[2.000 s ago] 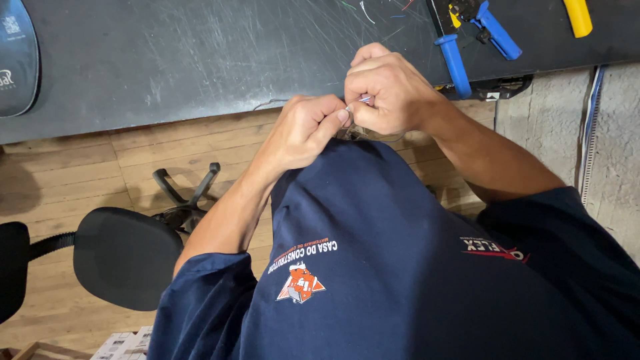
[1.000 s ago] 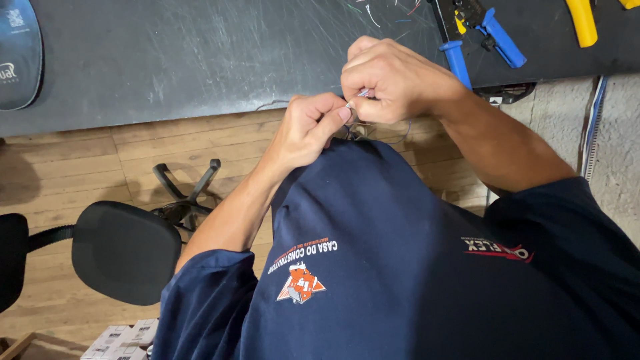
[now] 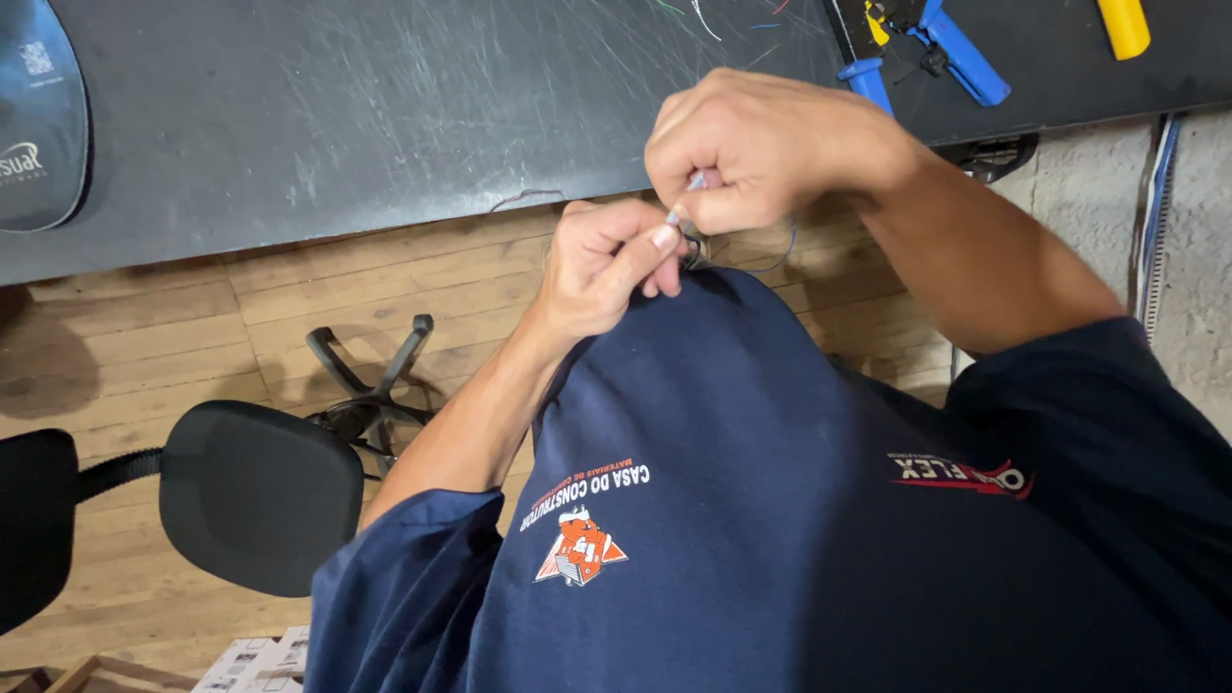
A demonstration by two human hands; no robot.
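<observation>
My left hand is at the table's front edge, thumb and forefinger pinched on a thin cable end with fine wires. Just up and right of it, my right hand is curled round the light-coloured wires, its fingertips close to those of the left. The fingers hide most of the wires. A thin dark cable loops below my right hand, in front of the shirt. Blue-handled crimping pliers lie on the table, up and right of my right hand.
The dark table has small wire scraps at its top. A yellow handle lies at upper right, a mouse pad at far left. A black office chair stands lower left, near boxes. Cables run down the wall.
My right hand has turned and shifted slightly up and away from the left, and more of the light wires shows between them. The left hand stays pinched in much the same place.
</observation>
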